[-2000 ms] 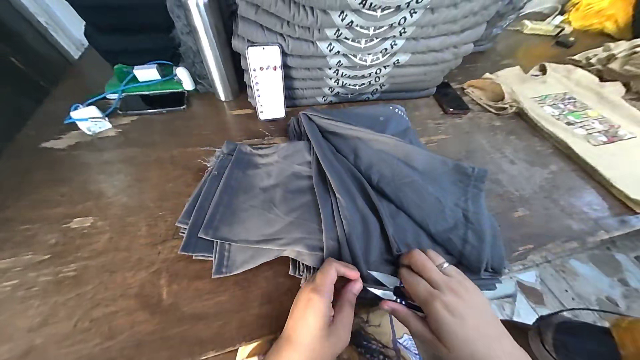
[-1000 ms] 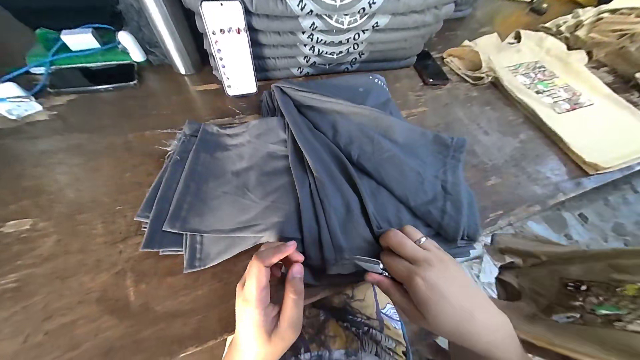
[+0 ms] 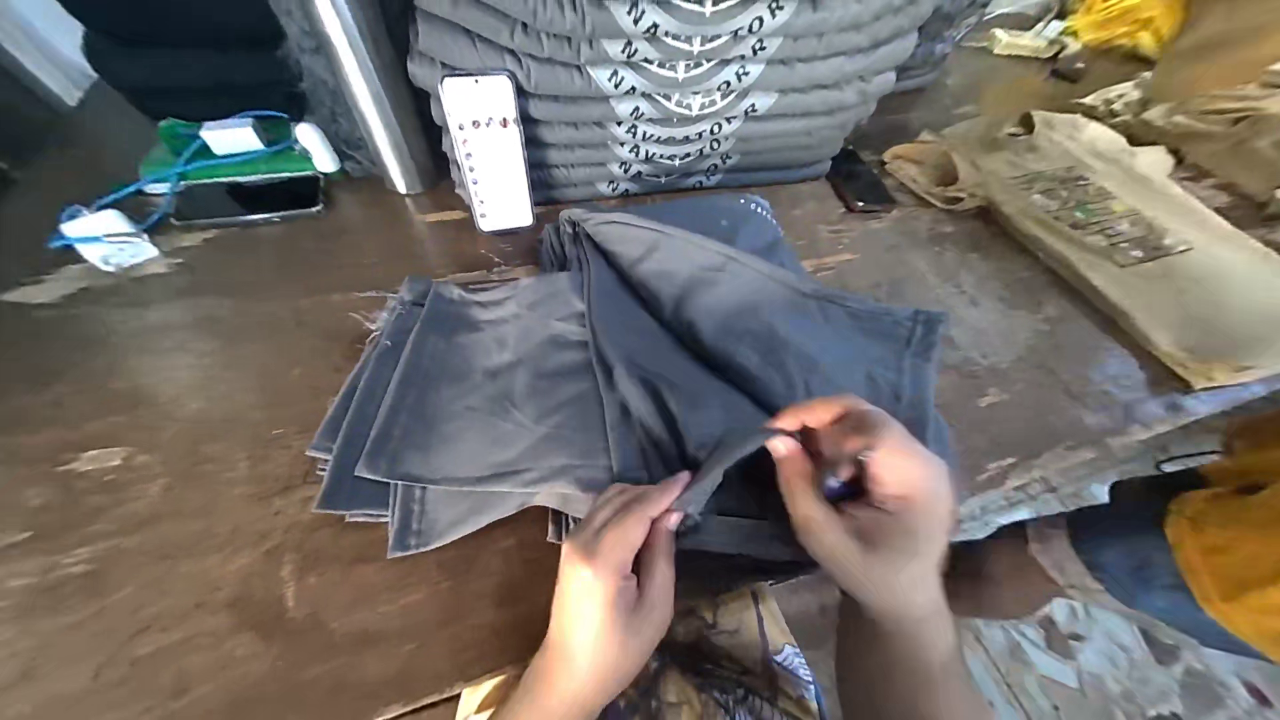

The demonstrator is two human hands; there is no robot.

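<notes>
A stack of dark grey fabric garments [image 3: 500, 390] lies on the wooden table, with sleeves or legs spread to the left and loose threads at one edge. My left hand [image 3: 625, 560] pinches the near edge of the top garment between thumb and fingers. To its right, my right hand [image 3: 870, 490] pinches the same edge, which is lifted in a narrow strip between both hands. A small dark blue object, probably the thread snips [image 3: 843, 487], shows in my right palm; its blades are hidden by the fingers and blur.
Behind the garments stand folded grey printed shirts [image 3: 680, 100], a lit phone [image 3: 488, 150] leaning on them, and a metal cylinder [image 3: 370, 90]. Another phone [image 3: 250, 198] with a blue cable lies left. A dark phone [image 3: 858, 180] and beige printed garments [image 3: 1130, 240] are at right.
My right hand has lifted from low at the garment's edge and now pinches the cloth. The snips' blades, seen between the hands earlier, no longer show. My left hand has gripped the edge.
</notes>
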